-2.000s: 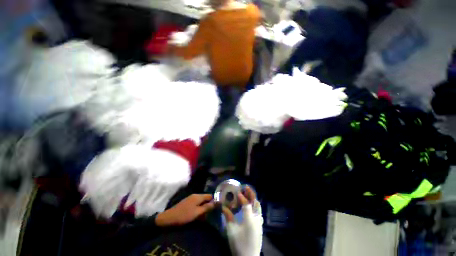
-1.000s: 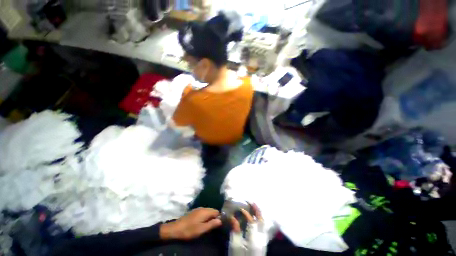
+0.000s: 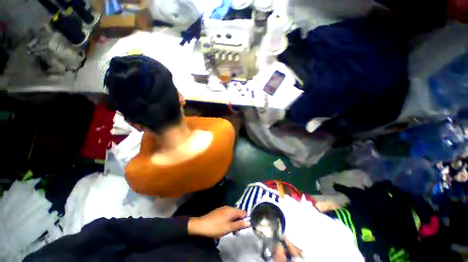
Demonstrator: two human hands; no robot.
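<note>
A round shiny steel mug (image 3: pixel 267 220), seen from above with a dark, reflective inside, is at the bottom centre. My left hand (image 3: pixel 218 222), bare with a black sleeve, has its fingertips against the mug's left rim. My right hand (image 3: pixel 287 252) is at the mug's handle side, cut off by the bottom edge; its bare fingertips show and the rest is hidden or blurred.
A person in orange (image 3: pixel 179 158) sits close ahead on the left, facing a sewing machine (image 3: pixel 228 48) and a phone (image 3: pixel 274 82). White cloth (image 3: pixel 323 235) lies at the bottom right beside black and lime garments (image 3: pixel 390 220). Green floor (image 3: pixel 256 164) shows between.
The view has moved forward past the white piles, so the person in orange is larger and further left. Both hands stay at the mug, which sits slightly further right in view.
</note>
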